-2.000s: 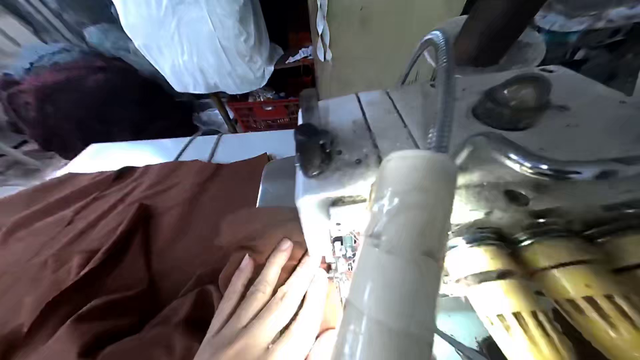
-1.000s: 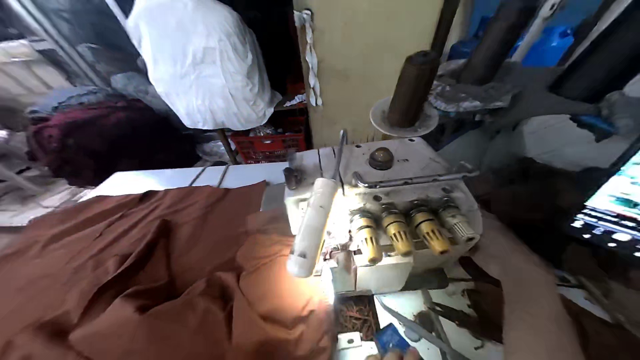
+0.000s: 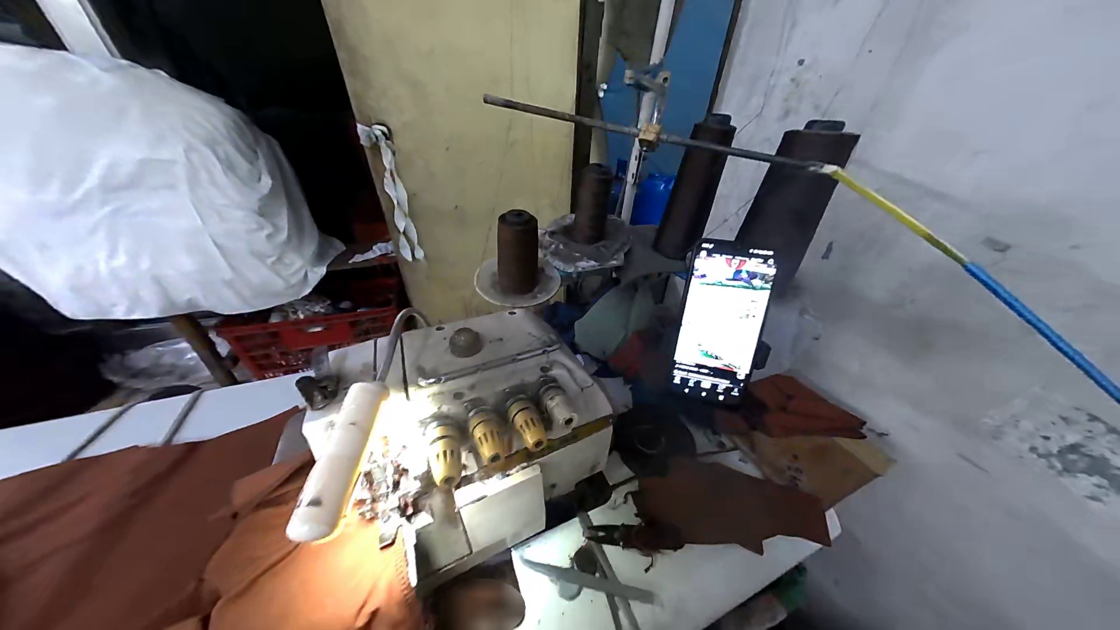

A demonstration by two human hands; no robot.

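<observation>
Neither of my hands shows in the head view now. A white overlock sewing machine [image 3: 490,350] stands on the white table, with yellow tension dials [image 3: 487,435] along its front. Its tubular work lamp [image 3: 337,464] lights the needle area. Brown fabric [image 3: 131,534] spreads over the table at the left and reaches the machine's presser area, with a stitched edge beside it. Tweezers [image 3: 582,577] or a similar thin metal tool lie at the front, near dark-handled snips [image 3: 634,534]. A lit phone [image 3: 724,324] stands upright behind the machine's right side.
Thread cones [image 3: 518,254] stand behind the machine under a metal thread-stand rod [image 3: 569,114]. Brown fabric scraps [image 3: 726,503] lie at the right, by a stained wall [image 3: 980,350]. A white-covered bundle [image 3: 149,184] and a red crate [image 3: 306,337] are at the left rear.
The view has swung right. The hand on the brown fabric two seconds ago, and the forearm and fingers right of and below the machine one second ago, are out of view.
</observation>
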